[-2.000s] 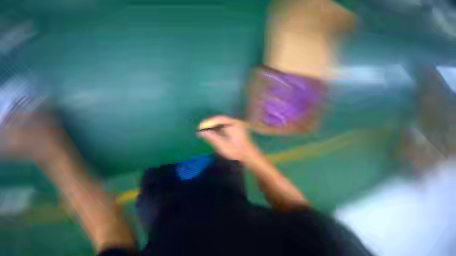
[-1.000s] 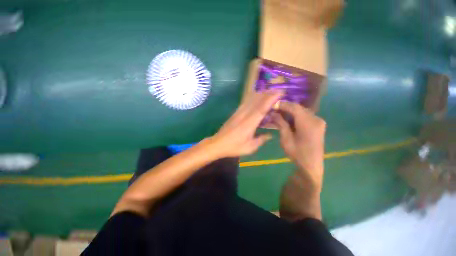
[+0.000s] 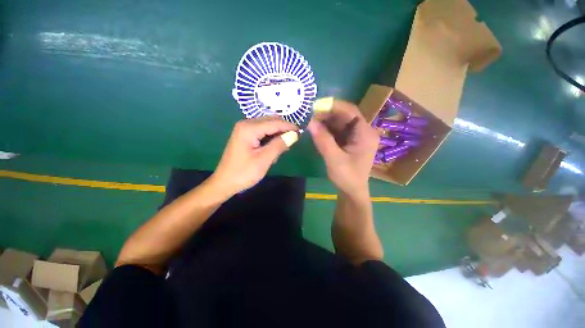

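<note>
A white slotted fan housing [image 3: 276,86] lies on the green bench in front of me, its solid centre facing up. My left hand [image 3: 260,147] is at its near edge, thumb and fingers pinched together. My right hand [image 3: 343,138] is just right of it, fingertips close to the left ones. Pale yellow finger cots show on both hands. A tiny thin piece shows between the fingertips; what each hand holds is too small to tell. An open carton [image 3: 410,168] of purple battery cells [image 3: 401,134] stands right of my right hand.
The carton's raised flap [image 3: 433,57] extends away from me. A yellow line [image 3: 83,181] runs along the near side. Cardboard boxes lie at lower left [image 3: 58,278] and at right [image 3: 507,240]. A black curved object [image 3: 557,48] is at the upper right edge.
Both hands have moved left from over the carton to the near edge of the fan housing. The view has shifted, so the housing and carton appear further right.
</note>
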